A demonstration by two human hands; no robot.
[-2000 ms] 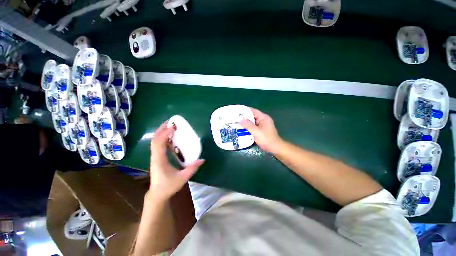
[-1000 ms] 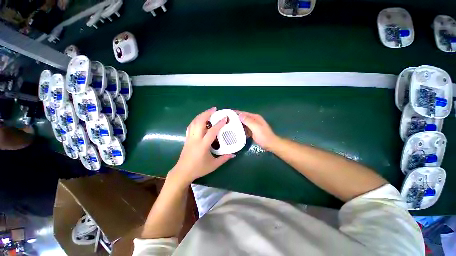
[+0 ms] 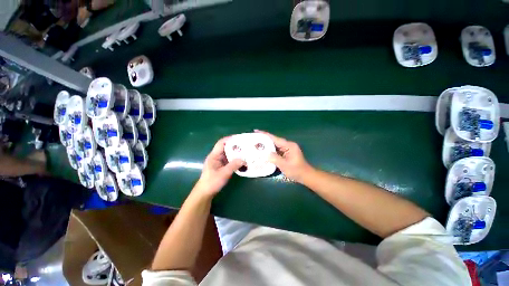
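A white front cover (image 3: 258, 165) with two dark red round spots faces up between my hands, above the green bench in the middle of the view. My left hand (image 3: 216, 168) grips its left side, with the thumb on the face near a dark spot. My right hand (image 3: 290, 160) grips its right side, with the thumb on top. No circuit board or blue part shows on this unit; whether the back housing is under the cover is hidden by the cover and my fingers.
A tiered stack of back housings (image 3: 107, 131) stands at the left, a smaller stack (image 3: 470, 176) at the right. More housings (image 3: 415, 46) and a covered unit (image 3: 140, 71) lie beyond the white strip (image 3: 301, 104). An open cardboard box (image 3: 134, 237) is at lower left. A person's arm shows at the left edge.
The cover has moved from my left hand onto the place of the housing held by my right hand, then turned to lie face up between both hands. The housings beyond the strip have shifted left.
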